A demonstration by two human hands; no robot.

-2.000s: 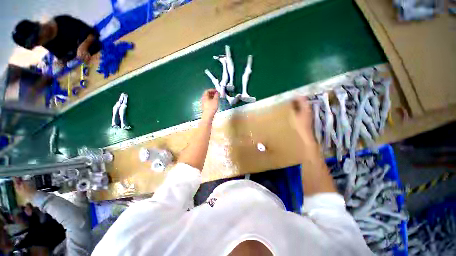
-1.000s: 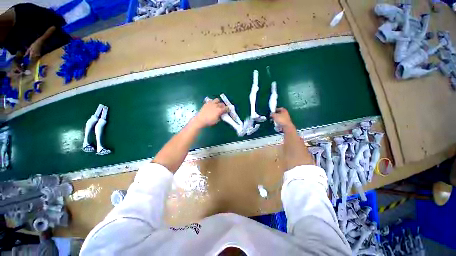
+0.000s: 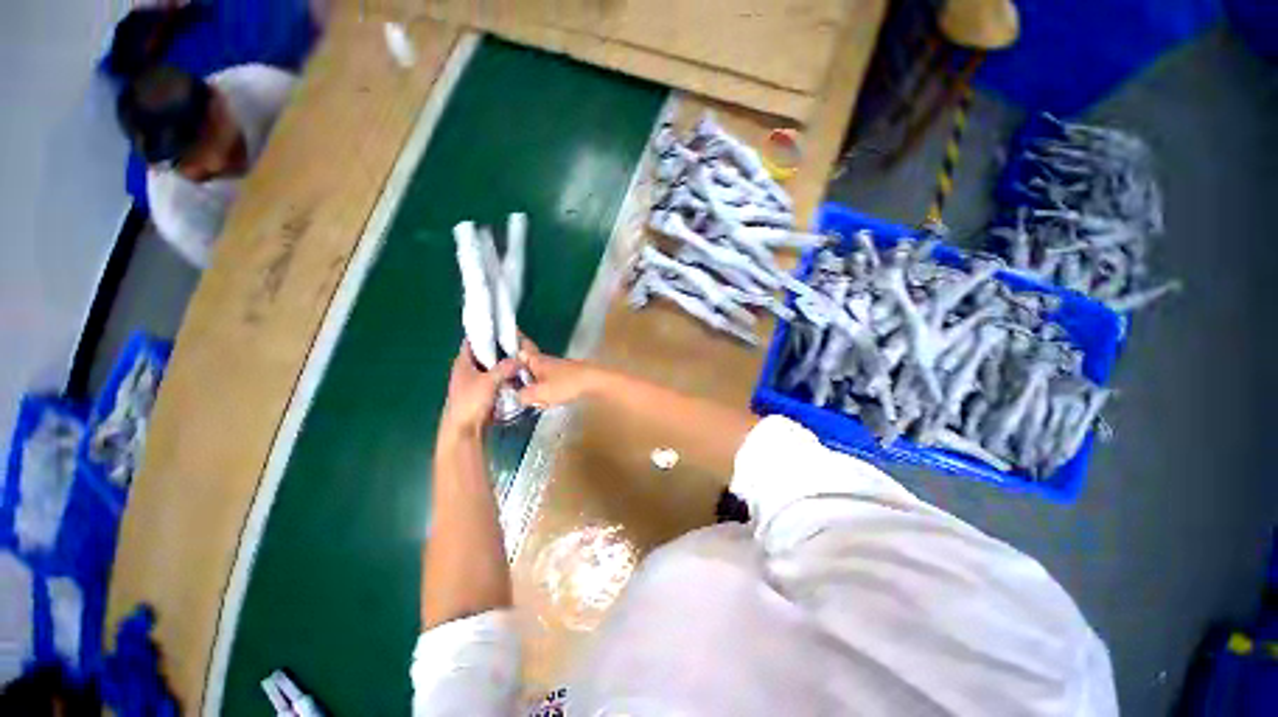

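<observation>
A bunch of slim grey-white lower legs (image 3: 481, 287) stands out over the green belt, narrow ends away from me and feet ends at my hands. My left hand (image 3: 478, 384) is closed around the lower part of the bunch. My right hand (image 3: 544, 378) grips the bunch from the right, close against my left fingers. The feet are partly hidden by my fingers. A small white bottle (image 3: 664, 458) lies on the tan bench to the right of my hands.
Legs (image 3: 715, 231) lie heaped on the bench, near a yellow ring (image 3: 782, 151). A blue crate of legs (image 3: 932, 462) is at right, with another heap (image 3: 1086, 210) beyond. More legs (image 3: 287, 693) lie low on the belt. A person (image 3: 217, 154) is across the belt.
My view has turned to the right. My hands have come together, and the legs that lay spread on the belt are now gathered in a bunch between them.
</observation>
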